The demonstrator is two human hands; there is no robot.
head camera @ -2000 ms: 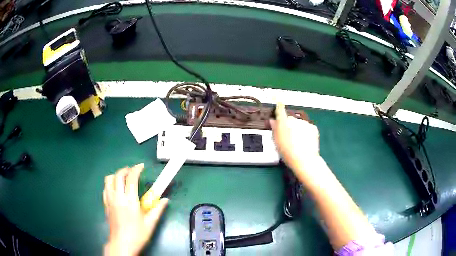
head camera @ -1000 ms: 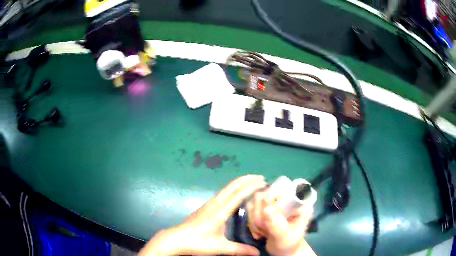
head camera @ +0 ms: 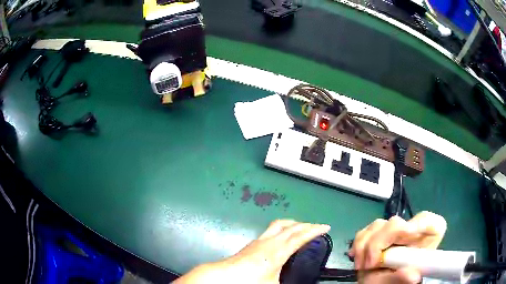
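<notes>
My left hand holds the black socket unit at the bottom edge, its fingers over the top end. The unit's socket face cannot be made out. My right hand is closed around the test plug, just right of the unit. The white handle points right with its black cable behind it; the pin end is hidden in the hand. The white power strip lies above the hands. Behind it, the brown power strip has a red lit switch and a black plug near its right end.
A white pad lies left of the strips. The yellow-and-black device stands at the back. Black corded plugs lie at the left. A dark conveyor belt runs behind the white edge. A metal post stands at the right.
The view has shifted left. My right hand has left the brown strip and taken the test plug; my left hand has taken the socket unit. Since one second ago, the handle has swung to point right.
</notes>
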